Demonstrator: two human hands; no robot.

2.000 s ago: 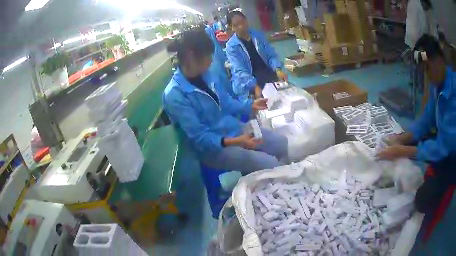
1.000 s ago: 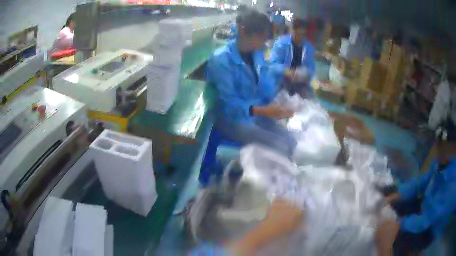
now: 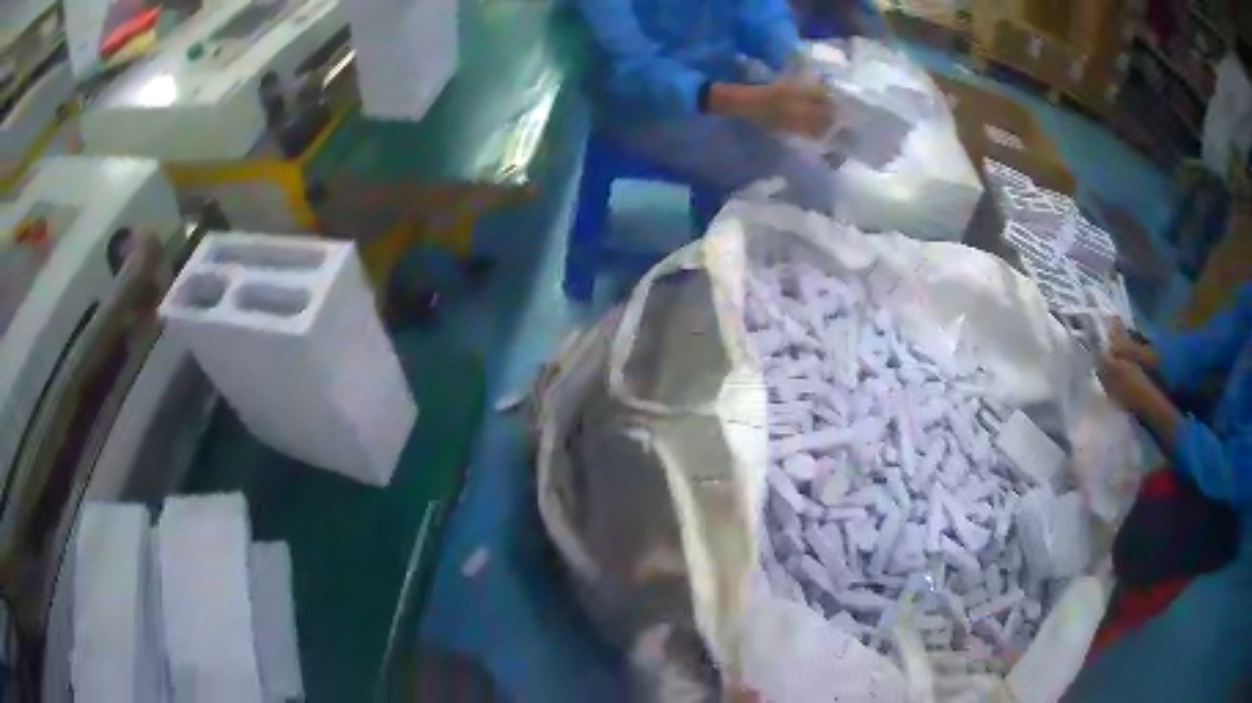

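The open woven bulk sack (image 3: 735,453) stands in front of me, its off-white rim folded out. It is full of small white waste slugs (image 3: 879,453), with some larger white pieces at its right side. On the green bench at left stands a tall stack of cleared inserts (image 3: 302,371), with an oblong hole and two rounded holes in its top. White slabs of uncleared blanks (image 3: 206,604) lie nearer, at the bottom left. Neither of my hands shows clearly; a tiny skin-toned patch at the bottom edge is too small to identify.
A blue-sleeved coworker (image 3: 687,62) sits on a blue stool (image 3: 584,227) beyond the sack. Another coworker's hands (image 3: 1133,371) are at the right rim, near cleared inserts (image 3: 1064,247). White machines (image 3: 206,83) line the left. A wrapped white pile (image 3: 920,186) stands behind the sack.
The view has tilted down, bringing the sack and bench closer. The blurred blue-sleeved forearm and hand that reached over the sack from the bottom a second ago no longer show.
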